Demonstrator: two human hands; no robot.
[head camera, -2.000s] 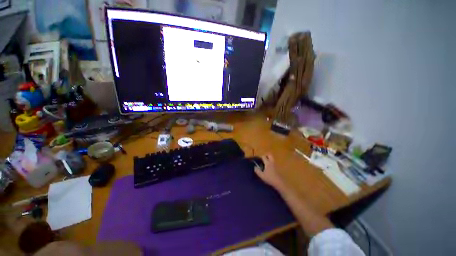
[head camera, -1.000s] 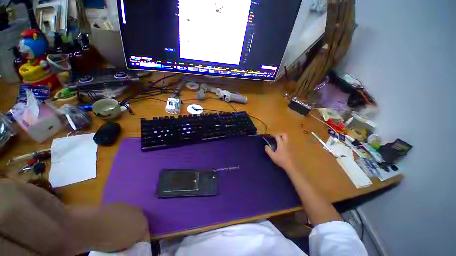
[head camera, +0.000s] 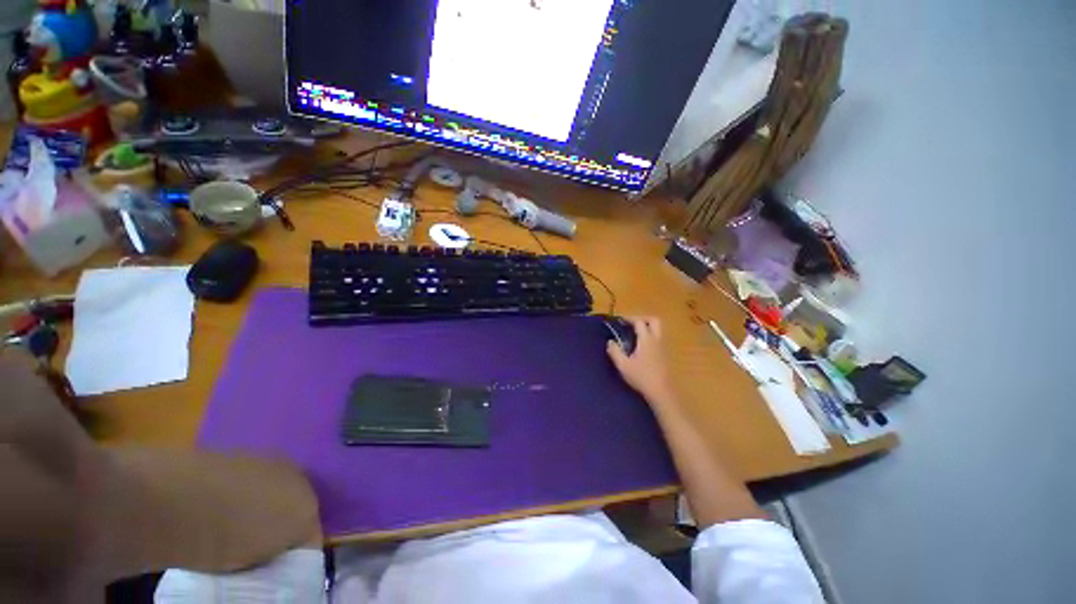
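Observation:
My right hand (head camera: 638, 354) rests over a small dark mouse (head camera: 621, 335) at the right side of the purple desk mat (head camera: 566, 437). A black keyboard (head camera: 448, 283) lies along the mat's back edge. A dark flat phone-like rectangle (head camera: 407, 412) lies on the mat. The monitor (head camera: 507, 71) shows a white page on a dark screen, and its top is cut off. My left arm and hand (head camera: 59, 472) are large and blurred at the lower left, close to the camera. The left fingers cannot be made out.
A second black mouse (head camera: 223, 270) and white paper (head camera: 132, 329) lie left of the mat. A bowl-like cup (head camera: 225, 207), tissue box (head camera: 53, 224) and toy figure (head camera: 61, 100) stand behind. A jointed grey-white stand (head camera: 514, 208) lies below the monitor. Driftwood (head camera: 773, 130) and papers (head camera: 794, 413) are at right.
The view has tilted down and shifted, cutting off the monitor's top. My left arm has risen large into the lower left. My right hand has stayed at the mouse.

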